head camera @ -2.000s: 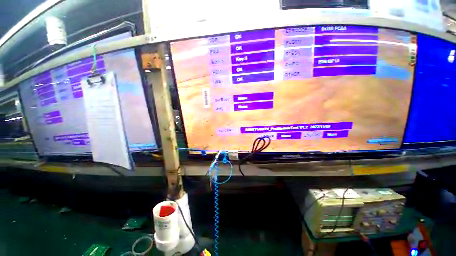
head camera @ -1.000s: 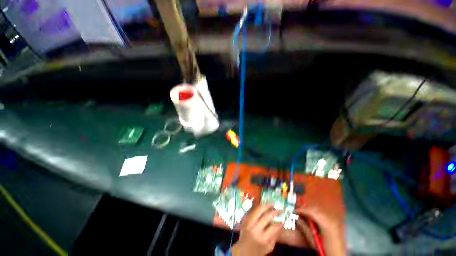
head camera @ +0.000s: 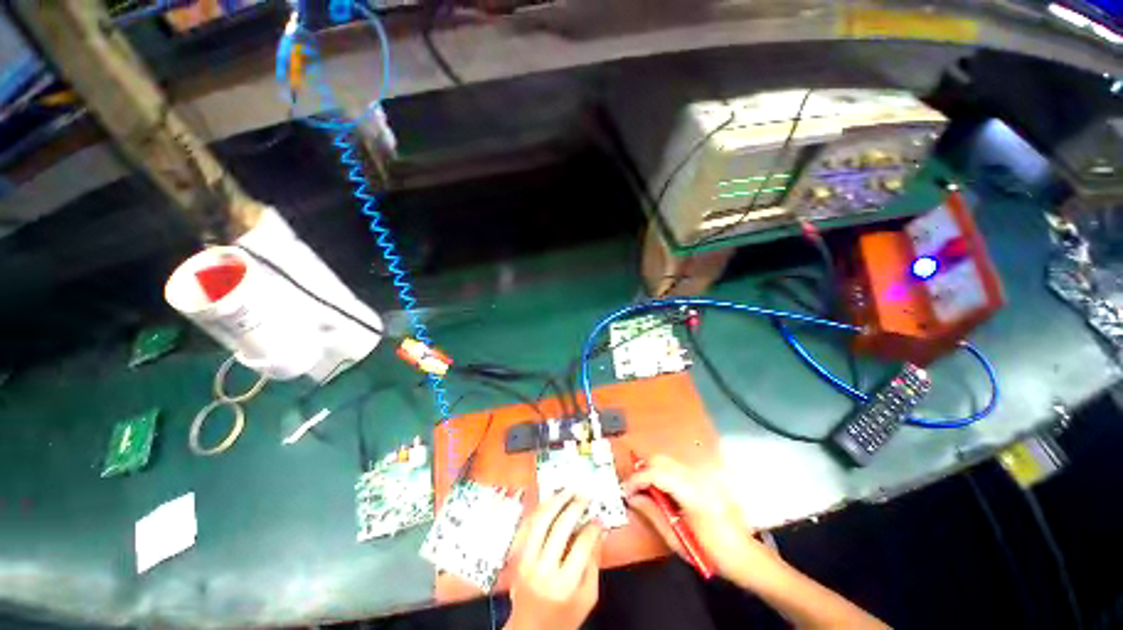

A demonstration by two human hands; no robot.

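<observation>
A green circuit board (head camera: 579, 471) lies on the orange-brown plate (head camera: 665, 412), its far edge at the black connector block (head camera: 523, 436). My left hand (head camera: 560, 554) is on the board's near left part, fingers bent over its edge. My right hand (head camera: 696, 511) is at the board's right edge and holds a red pen-like tool (head camera: 680, 532) in the palm. A second board (head camera: 473, 532) lies on the plate's left part, beside my left hand. A blue cable (head camera: 702, 305) runs from the block to the right.
More boards lie left (head camera: 395, 492) and behind (head camera: 648, 346) the plate. A remote control (head camera: 884, 414), orange switch box (head camera: 930, 283) and oscilloscope (head camera: 800, 166) stand or lie right. A white roll (head camera: 283, 308), tape rings (head camera: 218, 423) and paper slip (head camera: 165, 532) are left. A blue coiled cord (head camera: 376, 228) hangs down.
The view has turned down from the screens to the bench, then further right. Both hands were out of view at first; they stay at the board on the plate.
</observation>
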